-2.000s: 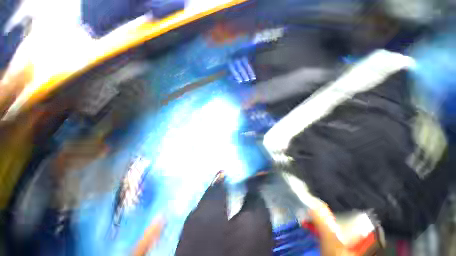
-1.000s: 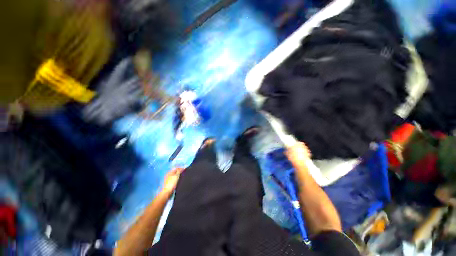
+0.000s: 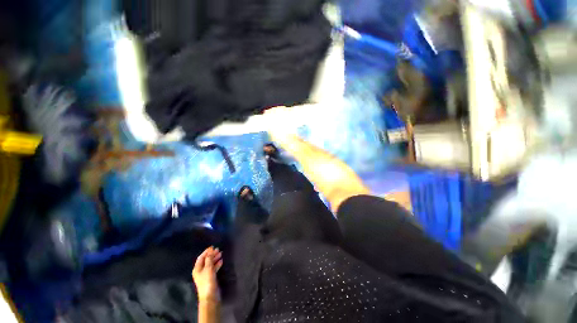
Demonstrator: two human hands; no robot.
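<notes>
The white tub (image 3: 131, 85) stands in front of me at the top of the view, filled with black garment bundles (image 3: 234, 60) heaped over its rim. My right hand (image 3: 278, 121) is at the near rim of the tub and grips it; its fingers are blurred and bright against the rim. My left hand (image 3: 207, 268) hangs low beside my leg, away from the tub, with fingers loosely curled and nothing visible in it.
Blue floor (image 3: 158, 183) shows between my feet and the tub. A blue crate (image 3: 436, 205) is at my right. Dark cloth (image 3: 145, 271) lies at lower left. A blurred pale upright frame (image 3: 477, 94) stands at right, and a yellow strip (image 3: 20, 142) at far left.
The view has turned, so the tub now lies straight ahead instead of at upper right. My right hand stays at its rim. My left hand now shows lower, beside my leg.
</notes>
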